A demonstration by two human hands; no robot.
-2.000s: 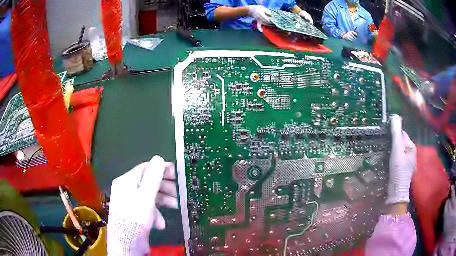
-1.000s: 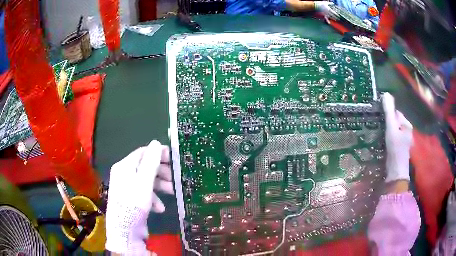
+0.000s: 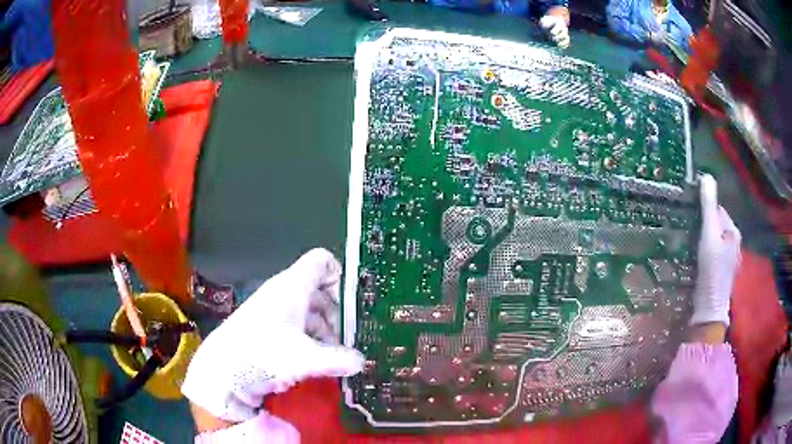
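A large green circuit board (image 3: 521, 234) with a white outline is held up, solder side towards me, over a red pad (image 3: 317, 403). My left hand (image 3: 278, 338), in a white knitted glove, is at the board's lower left edge, with the thumb over the front face and fingers at the edge. My right hand (image 3: 716, 251), gloved with a pink sleeve, holds the right edge. Its fingers behind the board are hidden.
At left are a red-wrapped post (image 3: 117, 147), another board (image 3: 52, 130) on a red pad, a yellow pot (image 3: 165, 381) and a fan (image 3: 39, 381). People in blue smocks (image 3: 647, 17) are across the green bench (image 3: 269, 165). Another board (image 3: 751, 130) is at right.
The board and both hands have shifted right in view. The board's lower edge now shows fully. My left thumb has moved from beside the edge onto the board's front.
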